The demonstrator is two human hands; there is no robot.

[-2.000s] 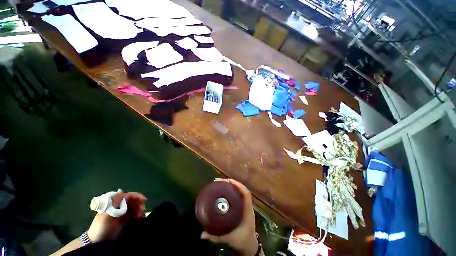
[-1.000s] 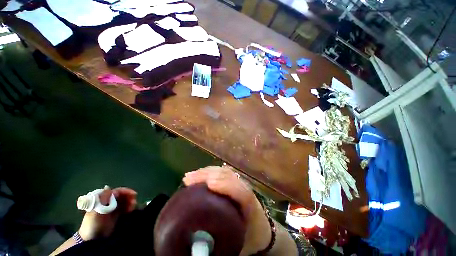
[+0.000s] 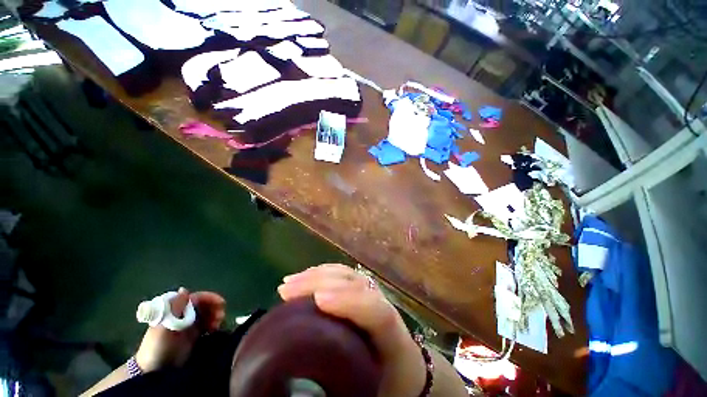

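Note:
My right hand (image 3: 360,306) is shut on a glossy dark maroon thread cone (image 3: 298,349) at the bottom centre, close to the camera. Its fingers lie over the cone's top and side, and the pale centre shows at the picture's lower edge. My left hand (image 3: 194,318) is at the lower left, holding a small white spool or empty cone (image 3: 159,312) with a ring-like white part round the thumb. The two hands are apart, both on the near side of the table edge.
The brown table (image 3: 364,209) runs diagonally. On it are maroon stacks with white patterns (image 3: 294,97), a pale tool box (image 3: 330,138), blue scraps (image 3: 440,136) and tangled strips (image 3: 543,256). A blue garment (image 3: 620,302) hangs at the right.
The maroon cone has come nearer the camera and moved down and left, with my right fingers now over its top. My left hand still holds the white spool. The view has shifted slightly.

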